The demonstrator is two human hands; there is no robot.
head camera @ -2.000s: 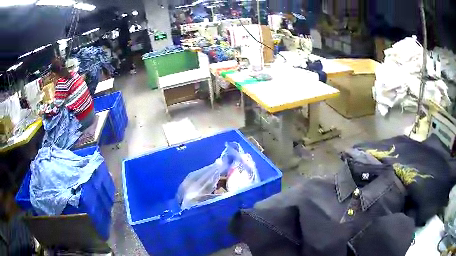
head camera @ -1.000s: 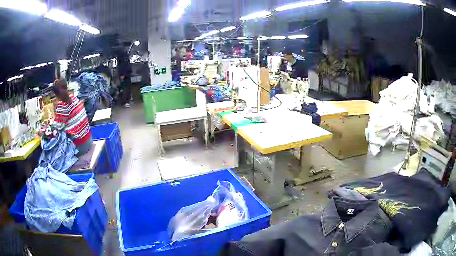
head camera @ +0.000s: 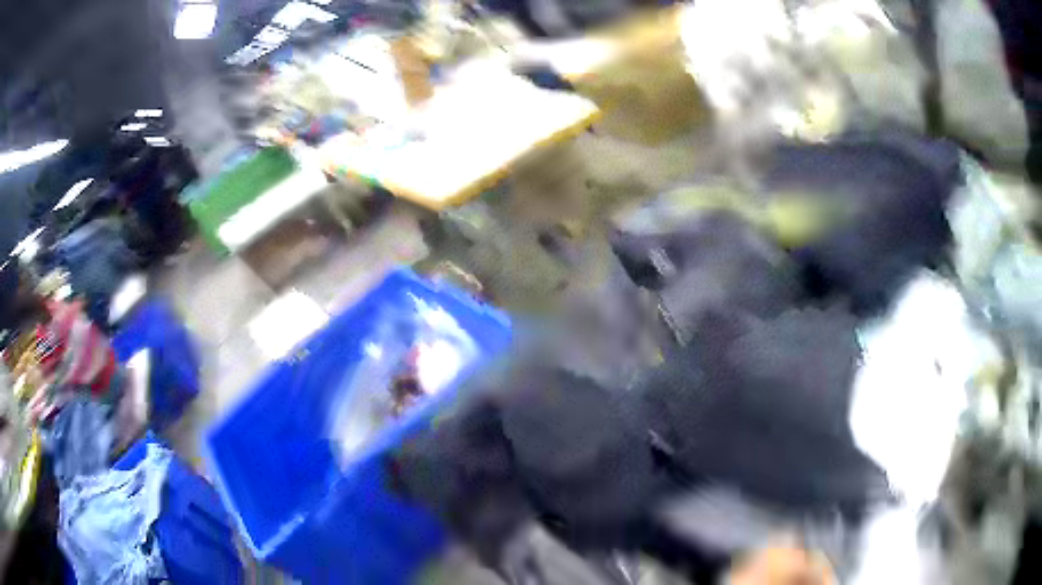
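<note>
The dark denim garment (head camera: 754, 394) lies in a rumpled heap at the lower right, strongly blurred. A yellow-green patch (head camera: 800, 217), which looks like its embroidery, shows near the top of the dark cloth. A small skin-coloured patch (head camera: 783, 567) at the bottom edge may be part of a hand. It is blurred and cut off, and I cannot tell whether it is my left hand or my right hand, or whether it grips the cloth. No other part of my hands can be made out.
A blue crate (head camera: 246, 537) with a clear bag (head camera: 371, 394) stands left of the garment. Light blue cloth (head camera: 112, 528) lies in another crate at lower left. A person in a striped top (head camera: 82, 349) is at far left. A blurred white shape (head camera: 911, 394) is at right; a white table (head camera: 457, 131) stands behind.
The view has tilted and swung down and right, and is now blurred. The garment fills more of the lower right and its collar is no longer clear. The skin-coloured patch has appeared.
</note>
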